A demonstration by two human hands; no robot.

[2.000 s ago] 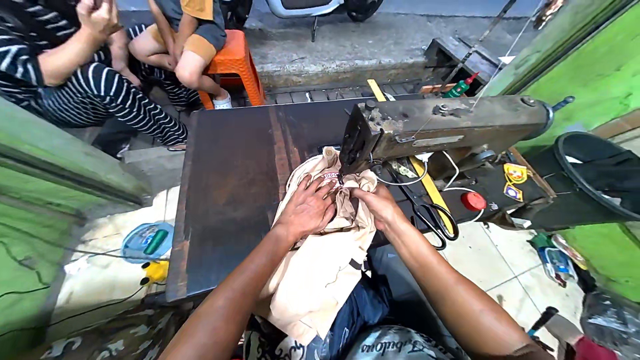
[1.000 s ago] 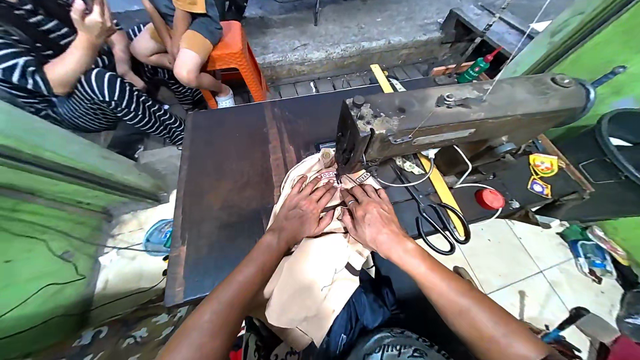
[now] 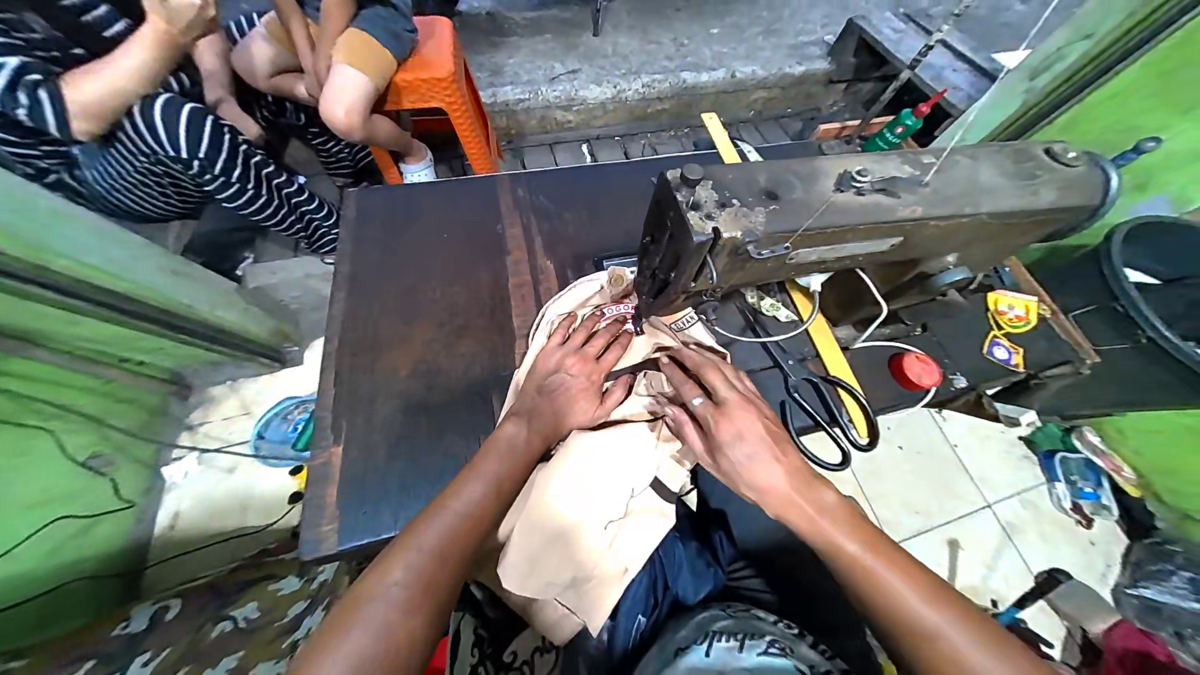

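Observation:
A light tan cloth garment (image 3: 581, 525) with sewn patches that bear writing lies on the dark sewing table and hangs over its front edge. My left hand (image 3: 574, 375) rests flat on it, fingers spread, just left of the needle area. My right hand (image 3: 722, 412), with a ring on one finger, presses on the cloth to the right, fingers slightly bent. Between the hands the cloth is bunched. The head of an old sewing machine (image 3: 872, 211) stands over the garment's far end; its needle tip is hard to make out.
Black-handled scissors (image 3: 825, 422), a yellow ruler (image 3: 830, 347), a red round lid (image 3: 915, 370) and embroidered patches (image 3: 1012, 311) lie right of the garment. A green bottle (image 3: 900, 127) stands behind the machine. Two people sit beyond the table's (image 3: 412, 281) far left corner, near an orange stool (image 3: 441, 80).
My right hand, bent at the cloth's right edge two seconds ago, now lies flatter upon the cloth. My left hand stays on the garment. The view has shifted slightly.

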